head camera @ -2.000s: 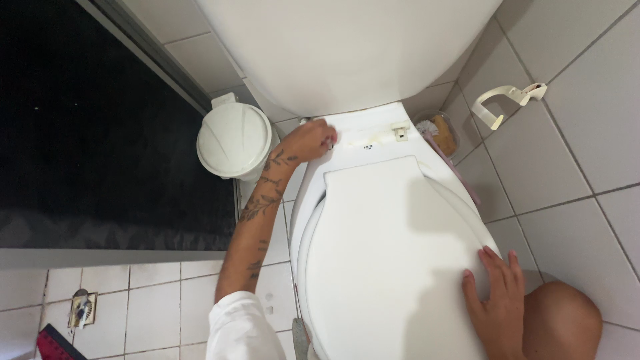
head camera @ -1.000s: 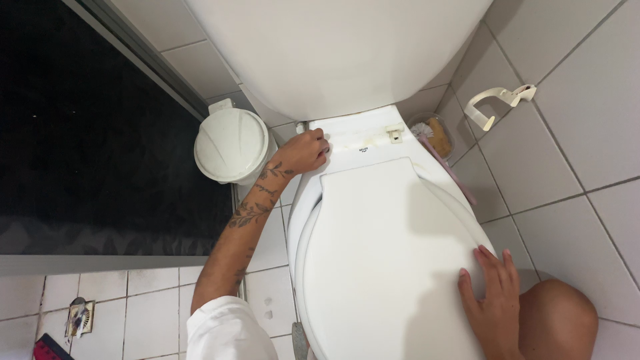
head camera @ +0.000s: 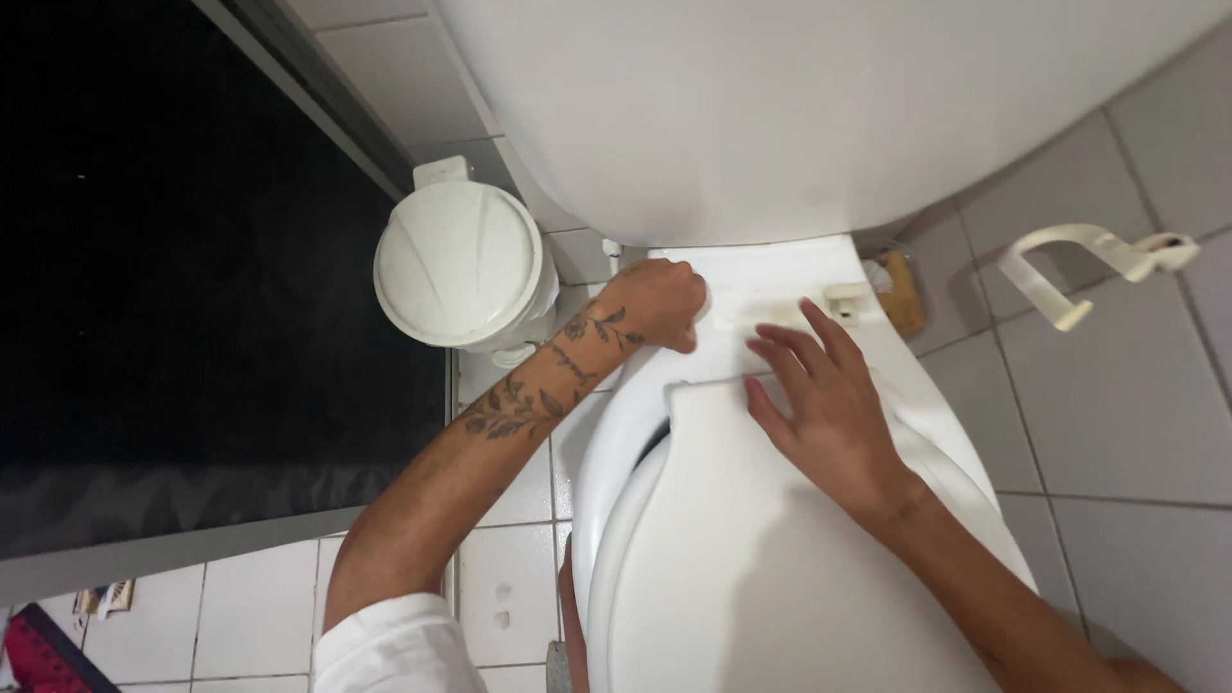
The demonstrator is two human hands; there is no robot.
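Observation:
My left hand is curled in a fist at the left rear of the white toilet bowl, over the spot level with the plastic hinge mount on the right; whatever its fingers hold is hidden. Fingers apart and holding nothing visible, my right hand hovers over the rear of the toilet lid, slightly blurred. The lid is down and sits forward of the bowl's rear ledge. Above the ledge is the white toilet tank.
A white lidded bin stands left of the toilet, beside a dark panel. A cream holder juts from the right tiled wall. Behind the bowl's right side is a clear container. A floor drain and a red object lie lower left.
My right hand has left the right edge of the lid and moved back toward the hinge area. My left hand stays at the left rear of the bowl.

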